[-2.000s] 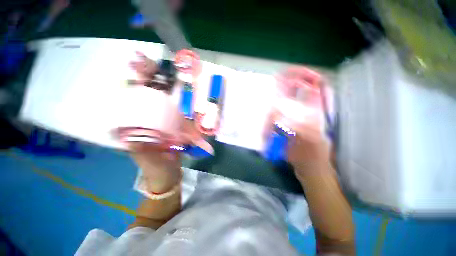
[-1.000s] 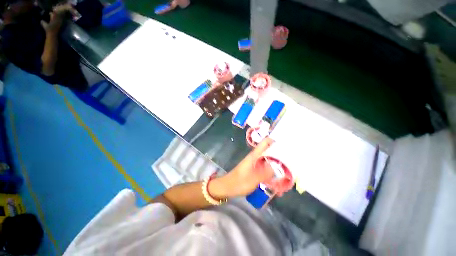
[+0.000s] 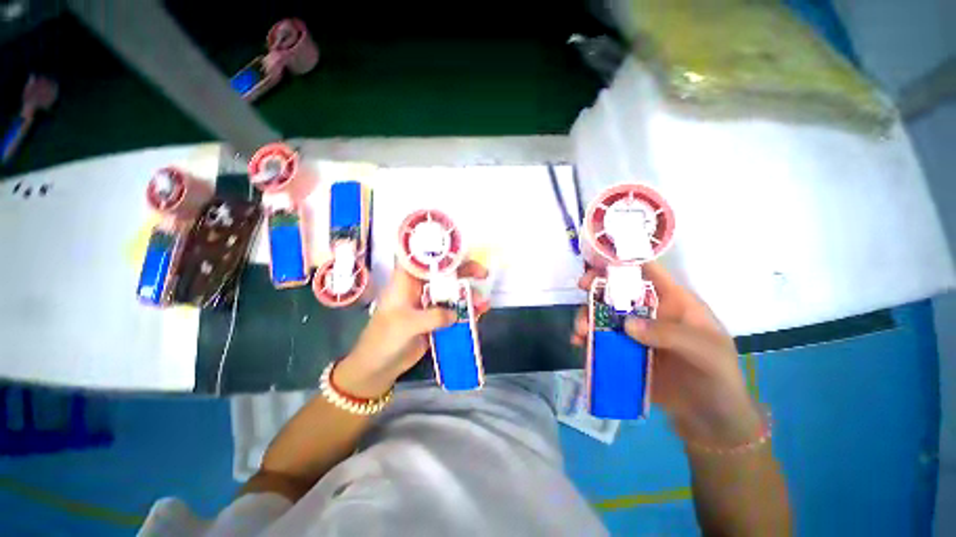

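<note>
My left hand (image 3: 393,330) holds an open pink fan unit (image 3: 454,351) upright, round head up, blue battery and green board showing. My right hand (image 3: 687,341) holds a second, closer open fan unit (image 3: 620,372) the same way, thumb at its circuit board. Both heads show a white centre with spokes. Left of my left hand, two fan units lie side by side, one head up (image 3: 287,249) and one head down (image 3: 346,215). Another fan unit (image 3: 158,267) lies further left against the dark patterned phone case (image 3: 218,252).
A white record sheet (image 3: 524,226) lies behind my hands with a pen (image 3: 572,237) on it. White foam sheets (image 3: 776,231) stand at right under bagged yellow material (image 3: 755,68). Two fan units (image 3: 288,47) lie on the green belt (image 3: 419,73). A grey post (image 3: 178,68) crosses upper left.
My right hand has come into view holding a fan unit. My left hand's unit is now upright with its open side visible. The view has turned, and the foam stack shows more fully.
</note>
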